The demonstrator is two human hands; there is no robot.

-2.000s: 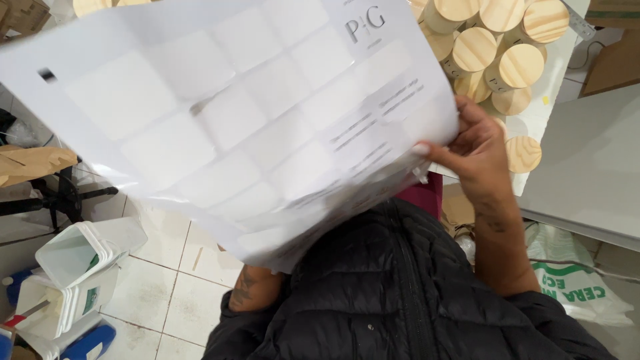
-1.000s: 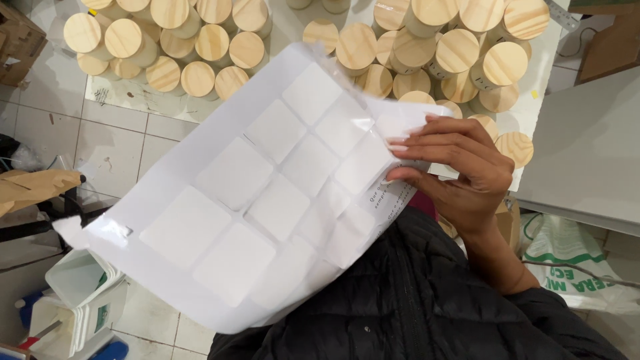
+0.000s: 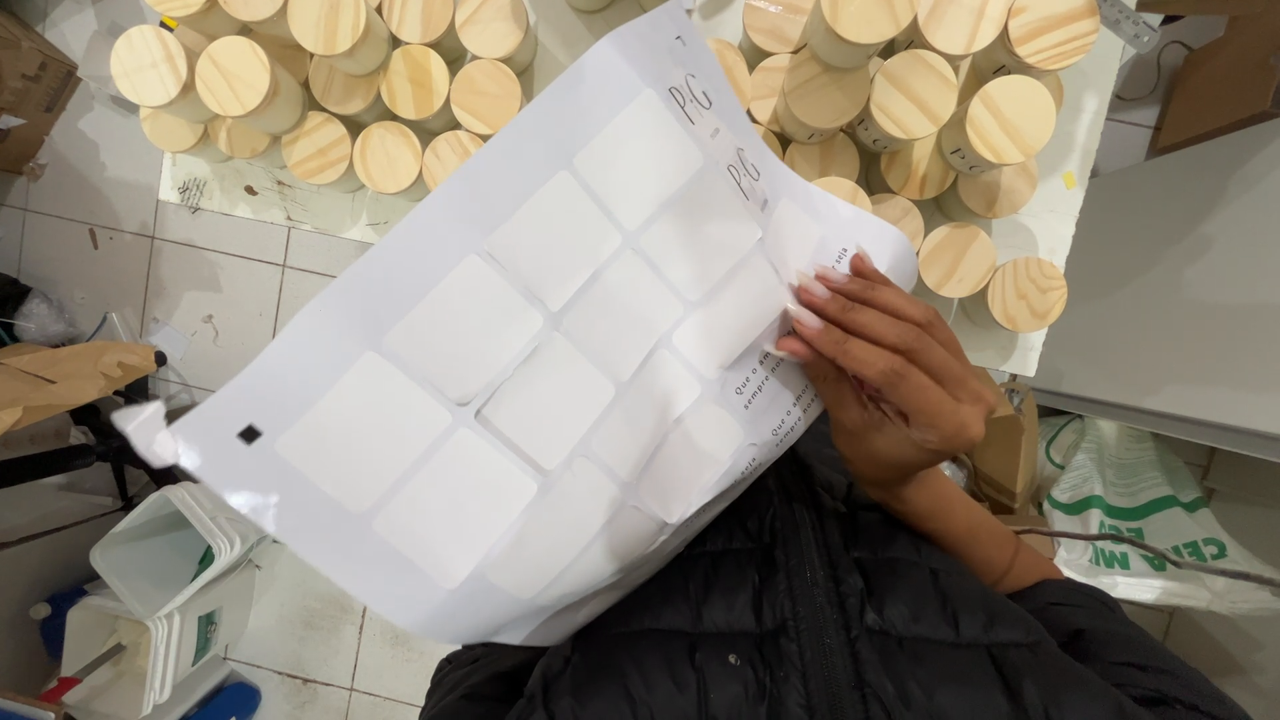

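A large white sheet of labels [image 3: 510, 330] slants across the middle of the view, its lower edge curling against my black quilted jacket. Blank rounded squares cover most of it, and printed lettering runs along its right side. My right hand [image 3: 890, 370] lies at that right side, its fingertips on the printed part; whether a label is pinched between them cannot be told. My left hand is hidden, with only the jacket showing below the sheet. Beyond the sheet stand candle jars with wooden lids [image 3: 910, 95], some bearing printed labels.
More wooden-lidded jars [image 3: 415, 82] stand on the white table [image 3: 270, 200] at the upper left. A grey surface [image 3: 1190, 270] lies at the right, above a white plastic bag [image 3: 1130, 510]. Stacked white plastic tubs [image 3: 160, 590] and a brown paper piece [image 3: 70, 380] are at the left.
The sheet has swung down from the upper left, uncovering the jars there. My right hand has gone from gripping its edge to lying over its printed side. My left forearm, seen earlier, is now hidden.
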